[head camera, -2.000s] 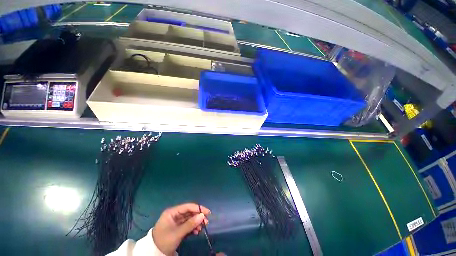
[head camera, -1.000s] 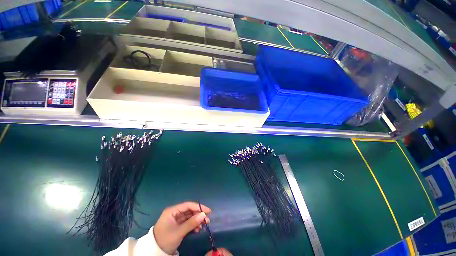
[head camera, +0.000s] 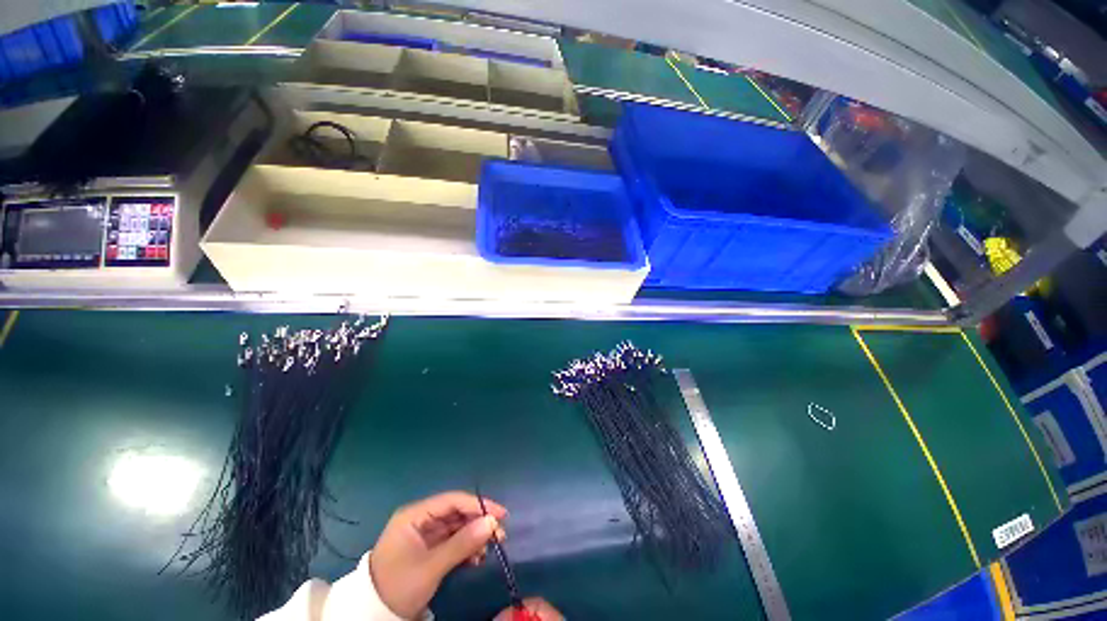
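My left hand (head camera: 435, 552), bare with a white sleeve, pinches a thin black wire lead (head camera: 481, 500) between thumb and fingertips at bottom centre. My right hand (head camera: 534, 611) is cut off by the bottom edge and closed around the red handle of a small hand tool (head camera: 506, 571). The tool's dark narrow jaws point up to the left fingertips. The left wire bundle (head camera: 277, 455) and the smaller right wire bundle (head camera: 649, 467) lie on the green mat, silvery tips toward the trays.
A steel ruler (head camera: 730, 491) lies right of the right bundle, with a thin white loop (head camera: 822, 416) beyond it. Behind are cream trays (head camera: 352, 261), a small blue bin (head camera: 562, 246), a large blue tote (head camera: 753, 249) and a clear plastic bag (head camera: 908, 231). A scale (head camera: 91, 237) stands far left.
My right hand and the red handle have come further into view from the bottom edge. My left hand keeps its pinch in nearly the same place. The camera view has shifted slightly.
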